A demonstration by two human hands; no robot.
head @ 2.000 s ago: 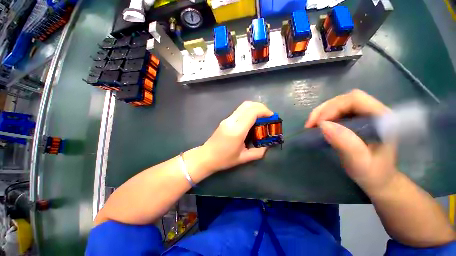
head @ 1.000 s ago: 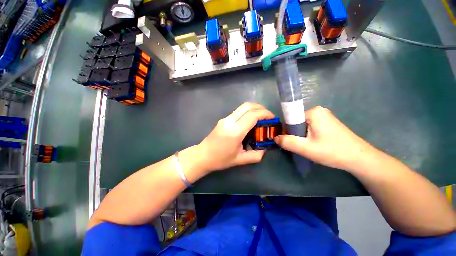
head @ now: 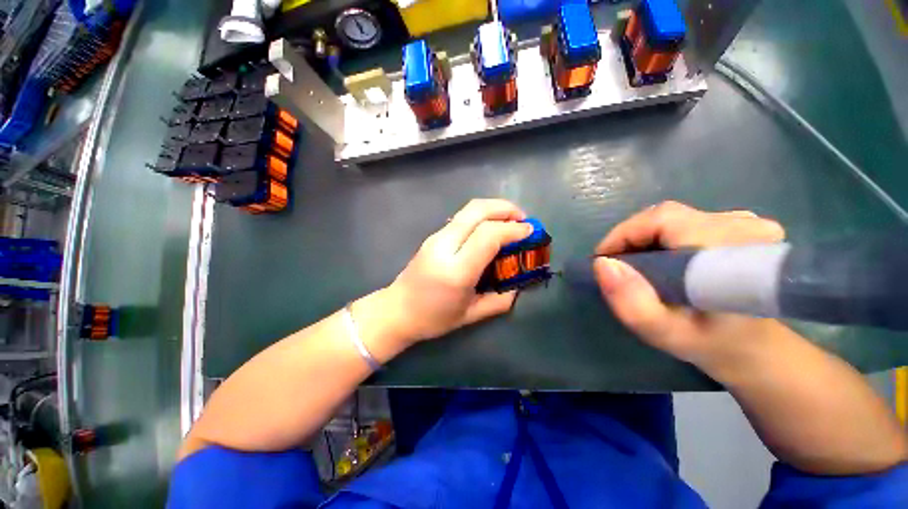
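My left hand point(head: 448, 263) holds a transformer point(head: 524, 260) above the green bench, its blue top up and away from me, copper windings showing. My right hand point(head: 677, 273) holds the dark grey dispensing syringe point(head: 737, 278) like a pen, lying nearly level. Its tip points left at the transformer's lower right edge; whether it touches is too blurred to tell. The fixture point(head: 538, 127) stands behind my hands, with four blue-topped transformers point(head: 572, 50) in it. A pale seat point(head: 368, 87) at its left end is empty.
Unfixtured transformers point(head: 234, 134) stand in a tight block at left. A metal rail point(head: 196, 288) and green conveyor with loose transformers point(head: 97, 321) lie further left. A pressure gauge point(head: 357, 29), yellow bin point(head: 445, 14) and blue bin are behind the fixture. The air hose point(head: 811, 134) crosses at right.
The syringe has swung from upright, beside the transformer, to nearly level pointing left. My right fingers have moved off the transformer, which my left hand has tilted.
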